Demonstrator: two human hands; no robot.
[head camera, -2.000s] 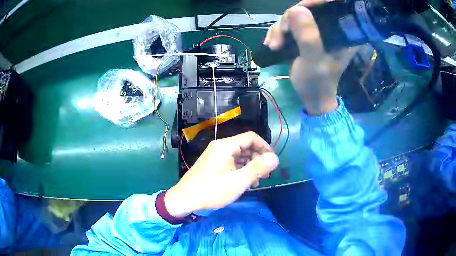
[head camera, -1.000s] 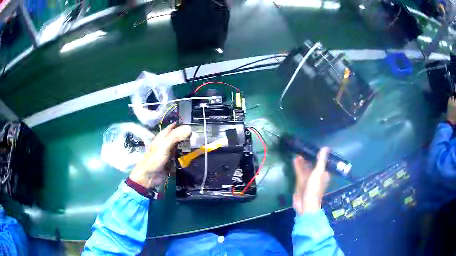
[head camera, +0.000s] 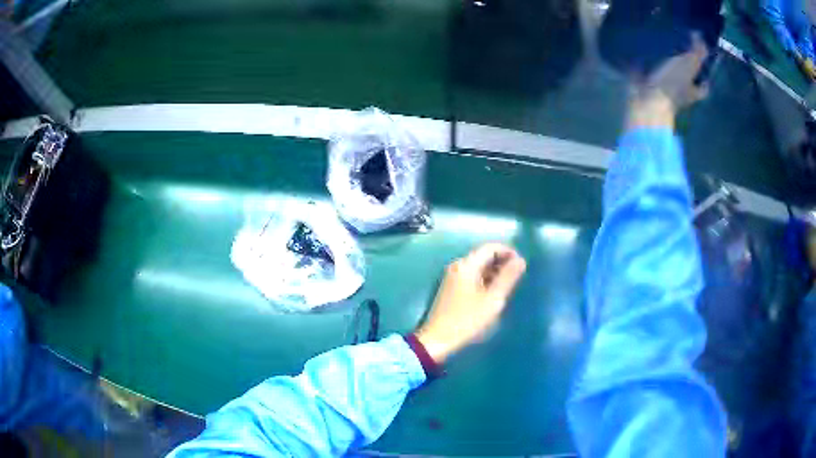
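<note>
My right hand (head camera: 669, 82) is stretched far out at the top right, with its fingers on a large dark object (head camera: 662, 31), which is blurred and cut by the top edge. My left hand (head camera: 470, 300) is over the green mat (head camera: 197, 335), fingers curled in and thumb against them. No item shows in it. One clear crinkled plastic bag (head camera: 403, 170) with a dark centre lies above and left of my left hand. A second such bag (head camera: 268, 259) lies further left and nearer me.
A black unit with wires on it (head camera: 67, 215) stands at the left edge. A pale rail (head camera: 242, 119) crosses the bench behind the bags. A small black loop (head camera: 369, 320) is by my left sleeve. Another person's blue sleeve (head camera: 13, 367) shows at the lower left.
The unit with the orange tape is gone from between my hands. My left hand is off it and further right. My right hand has moved up and away from the screwdriver, which is no longer visible.
</note>
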